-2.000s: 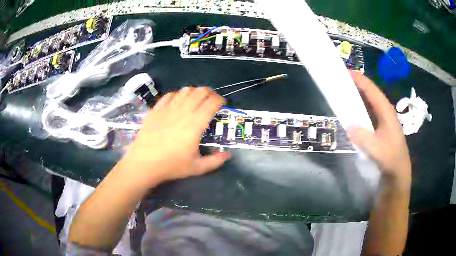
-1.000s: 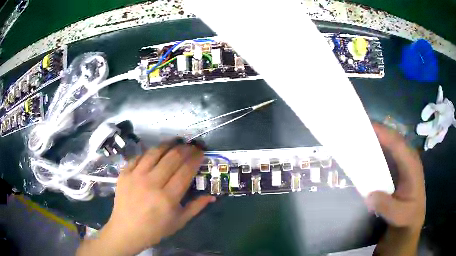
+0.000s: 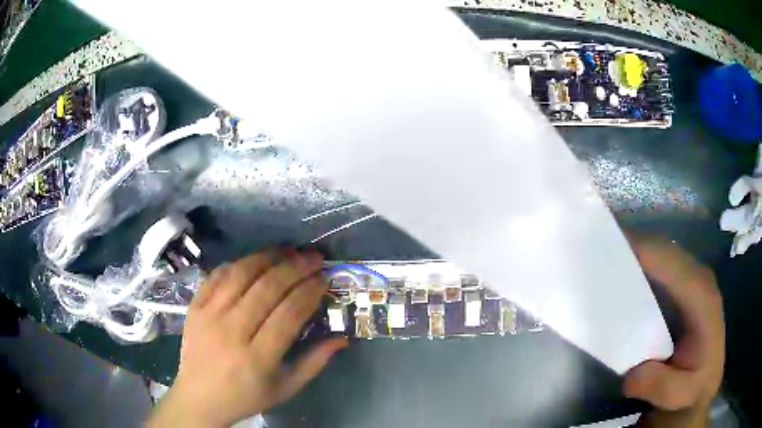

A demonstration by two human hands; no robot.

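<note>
A long plain white cover is held up close to the camera, slanting from upper left to lower right. My right hand grips its lower right end. A wired base lies on the dark green bench below it, its right part hidden by the cover. My left hand rests over the cord end of this base, with fingers and thumb either side of it. Blue wires show beside the fingers. The white cord in a clear bag and a plug lie left of the hand.
A second wired base with a yellow round part lies behind, partly covered. Tweezers lie between the bases. Two more bases are at far left. A blue cup or lid and a crumpled white thing are at right. A speckled rail runs behind.
The white cover has swung across to the left and nearer the camera, hiding more of the rear base. My right hand still grips its end, slightly lower. My left hand stays on the front base.
</note>
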